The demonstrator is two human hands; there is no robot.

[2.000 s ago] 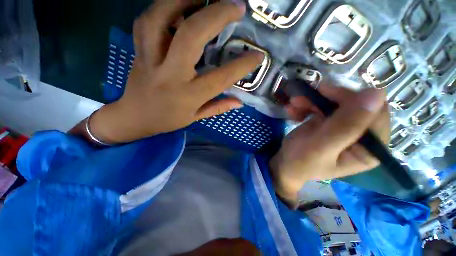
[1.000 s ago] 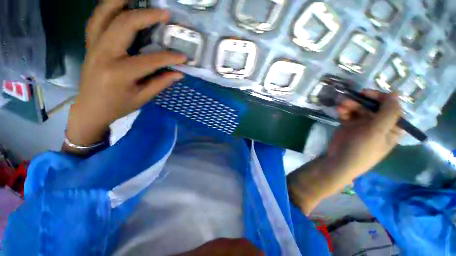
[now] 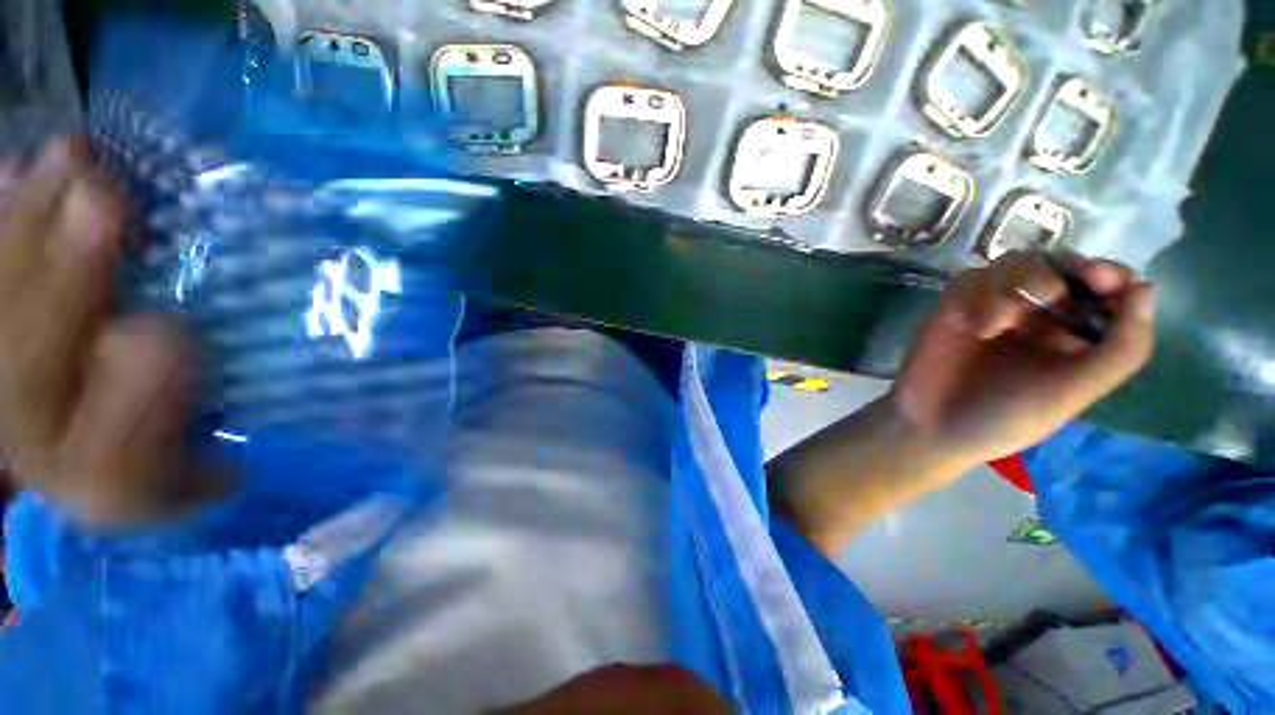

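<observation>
My left hand [image 3: 105, 349], blurred at the left edge, holds the glossy blue liner sheet [image 3: 301, 307] by its left side. The sheet is blurred, tilted and shiny, and overlaps the left end of the blister tray. My right hand [image 3: 1028, 342] is closed around the black tweezers [image 3: 1074, 300] at the tray's lower right corner; the tip is hidden or too blurred to tell. The clear blister tray [image 3: 839, 231] holds rows of silver watch case frames [image 3: 634, 137], each a rounded square with an open centre.
The dark green bench mat [image 3: 671, 286] shows between the tray and the bench edge, and right of the tray. Another person's blue sleeve [image 3: 1161, 517] is at the lower right. A red stool [image 3: 951, 673] and a grey-white bag-like thing [image 3: 1091, 671] are below it.
My left hand has left the tray, moved left and lifted the blue sheet from the bench edge. The right hand with the tweezers has moved slightly right, to the tray's corner.
</observation>
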